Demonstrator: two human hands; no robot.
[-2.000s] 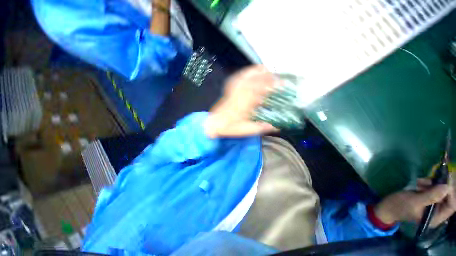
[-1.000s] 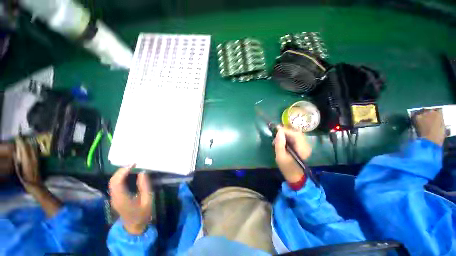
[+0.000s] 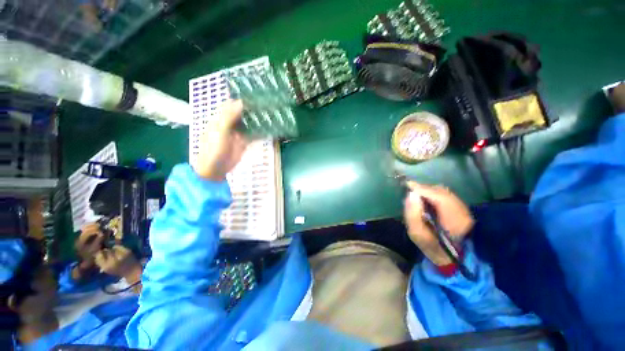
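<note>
My left hand (image 3: 221,142) is slightly blurred and holds a green and silver PCB panel (image 3: 266,103) by its left side, over the upper right of the white component tray (image 3: 257,199). The tray shows dark parts in rows; my hand and sleeve hide some of it. My right hand (image 3: 438,223) holds the black pen-like soldering iron (image 3: 442,236) near the bench's front edge, its tip pointing up and left. The round tin (image 3: 420,137) of silvery bits stands just above my right hand.
Stacked PCB panels (image 3: 321,74) stand right of the held panel, with more (image 3: 409,22) farther back. A round black fan (image 3: 396,68) and a dark station with a yellow sponge (image 3: 519,114) are at right. More panels (image 3: 236,280) lie low beside my left sleeve. People sit on both sides.
My left hand has moved up from the tray's front edge and now holds a panel. The tray's formerly plain white area now shows rows of parts. My right hand still holds the iron.
</note>
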